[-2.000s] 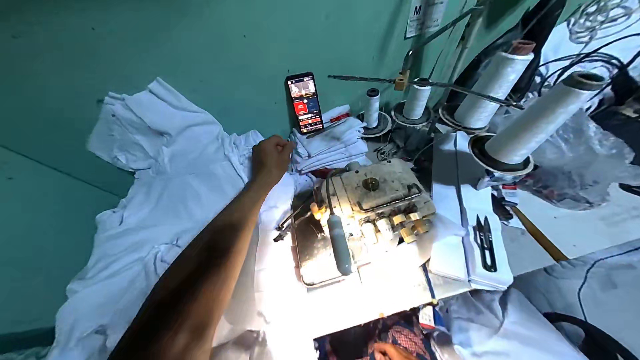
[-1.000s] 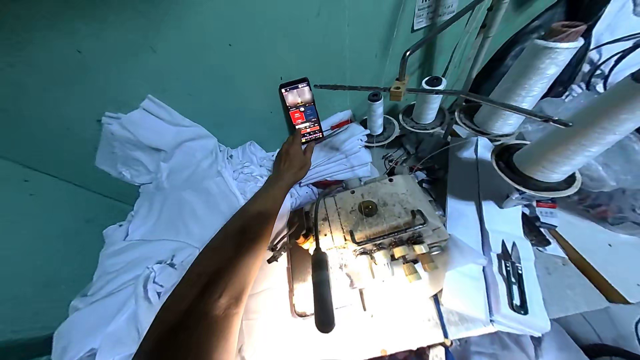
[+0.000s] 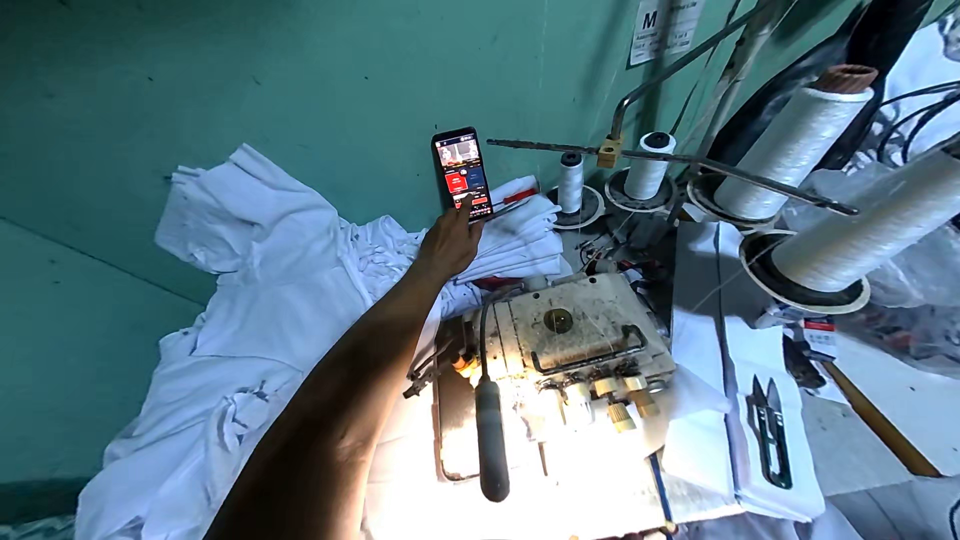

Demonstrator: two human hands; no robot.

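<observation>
My left hand (image 3: 451,241) reaches forward, a finger on the lower part of the lit screen of a smartphone (image 3: 462,171). The phone leans upright against the green wall, behind a stack of folded white cloth (image 3: 521,240). Below my hand stands a worn sewing machine (image 3: 570,322) with several tension knobs (image 3: 619,412), and a dark-handled lamp (image 3: 491,442) hangs before it in strong glare. White garments (image 3: 277,307) lie heaped left of my arm. My right hand is out of view.
Cones of white thread (image 3: 802,142) stand on round holders at the right, under a metal thread-guide rod (image 3: 720,165). Black thread snips (image 3: 771,435) lie on folded white cloth (image 3: 697,300) right of the machine. A wooden handle (image 3: 877,420) lies farther right.
My left hand has moved from beside the folded cloth up to the phone screen. It was at the phone a second ago too. The hand seen low in the oldest frame is out of view.
</observation>
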